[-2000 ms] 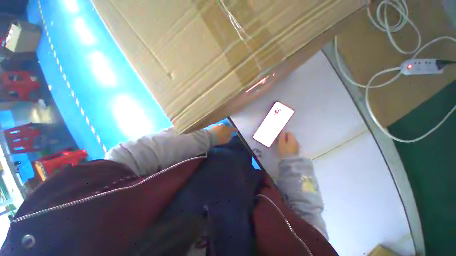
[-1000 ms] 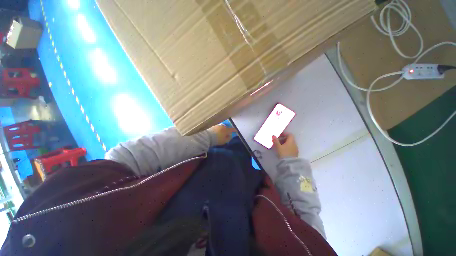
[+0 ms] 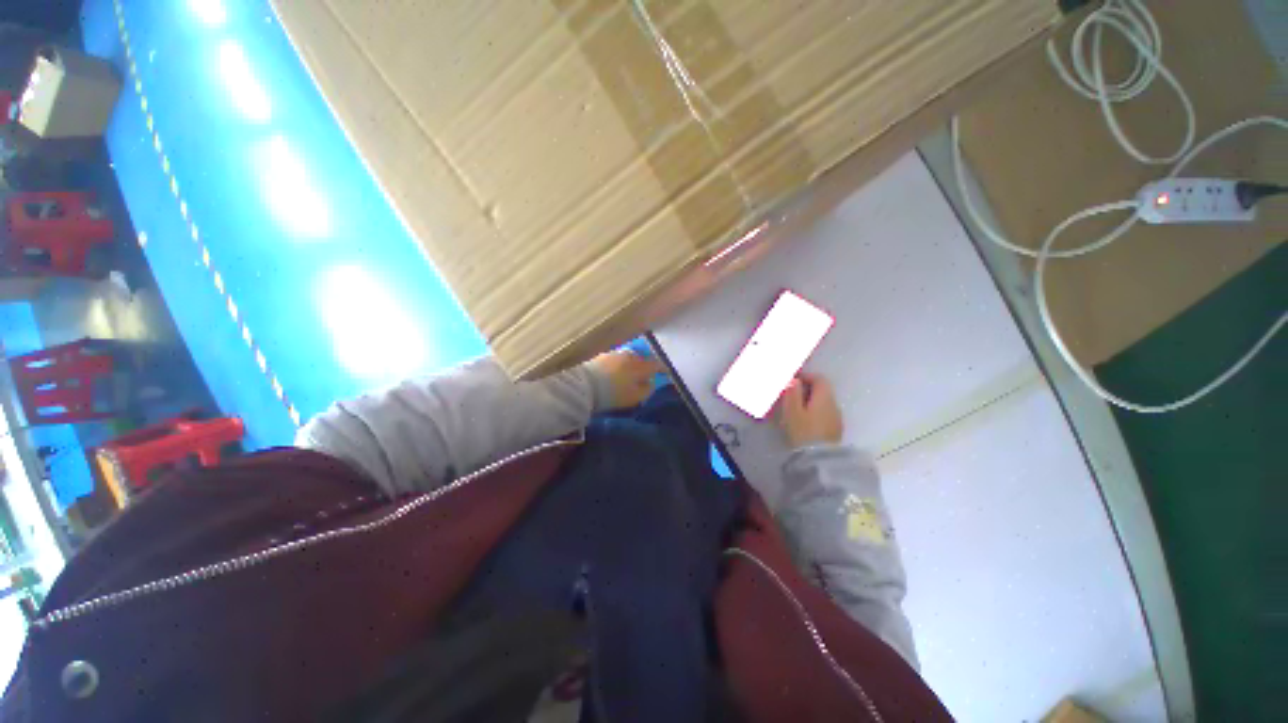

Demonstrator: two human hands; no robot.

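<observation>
A smartphone [image 3: 776, 355] with a bright white screen lies face up on the white board [image 3: 925, 297]. My right hand [image 3: 812, 411] rests on the board at the phone's lower right edge, fingers partly curled and a small gap showing between them; it holds nothing visible. My left hand [image 3: 624, 376] is at the board's near left edge, just below the carton's corner; its fingers are small and blurred. A large cardboard carton [image 3: 466, 156] with shiny tape along its seam stands beyond the phone.
A white power strip [image 3: 1195, 201] with a red light and looped white cable lies on a brown cardboard sheet [image 3: 1031, 170] at the right. Green belt [image 3: 1222, 466] shows at far right. Red stools [image 3: 170, 449] and an open carton [image 3: 71, 96] stand on the left, beside the blue floor [image 3: 269, 212].
The thumb of my right hand has drawn back from the phone's screen to its edge. The screen's small red mark is gone. My left hand has barely moved.
</observation>
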